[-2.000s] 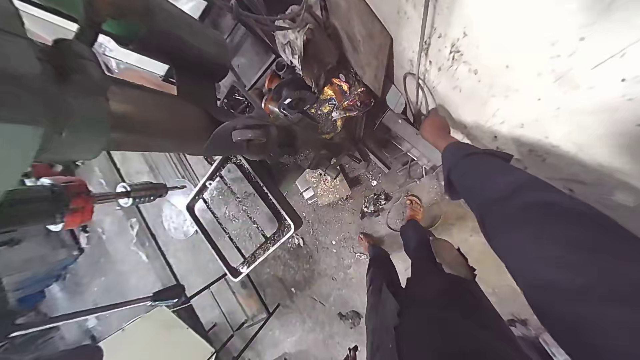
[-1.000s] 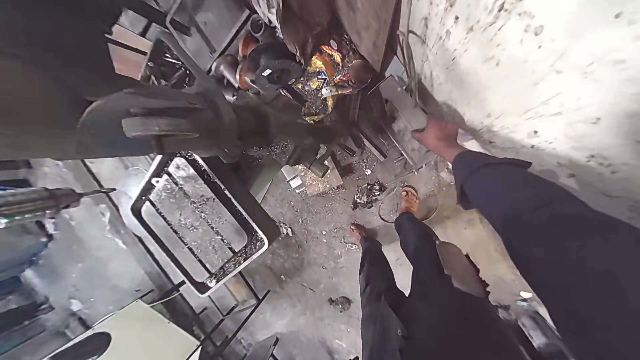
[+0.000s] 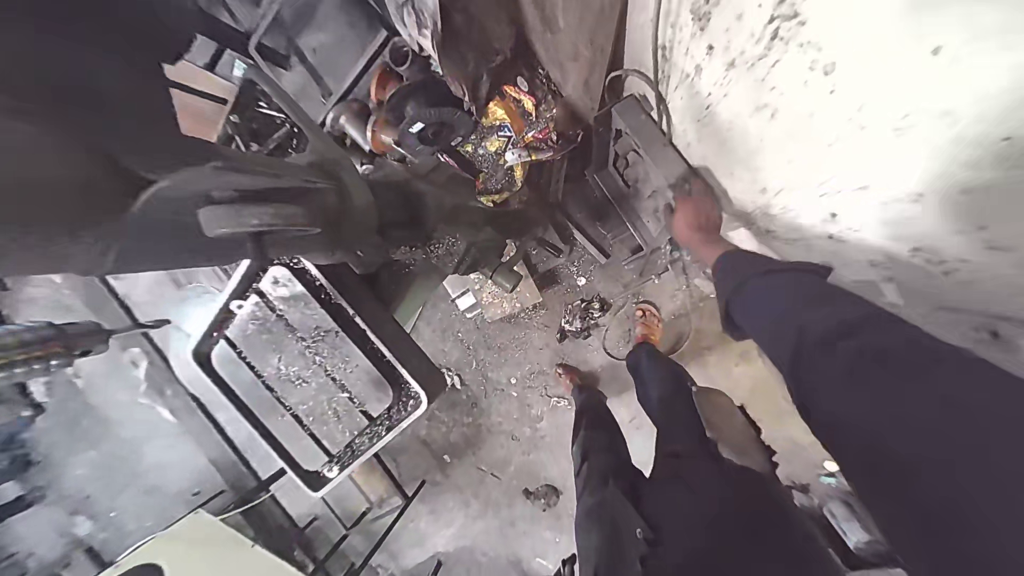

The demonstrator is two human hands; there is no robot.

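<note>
My right hand (image 3: 694, 212) reaches out at the right and touches the end of a dark grey metal frame or box (image 3: 652, 172) that stands against the stained wall. Its fingers are partly hidden, so a grip cannot be made out. My left hand is out of view. At the left, a drill bit in a chuck (image 3: 56, 344) points over the machine area. Right of it is a drill press table (image 3: 408, 400), a slotted metal plate with a raised pale rim, strewn with metal chips.
Crumpled yellow printed wrappers (image 3: 504, 144) lie beside a black round part (image 3: 436, 120) at the top. A chip-covered board (image 3: 504, 292) and a dark crumpled scrap (image 3: 584, 316) lie on the floor near my feet. A stained white wall (image 3: 864, 120) rises at right.
The view has shifted closer over the metal frame by the wall. My right hand, near the wall in the earlier frames, is now on the end of that frame.
</note>
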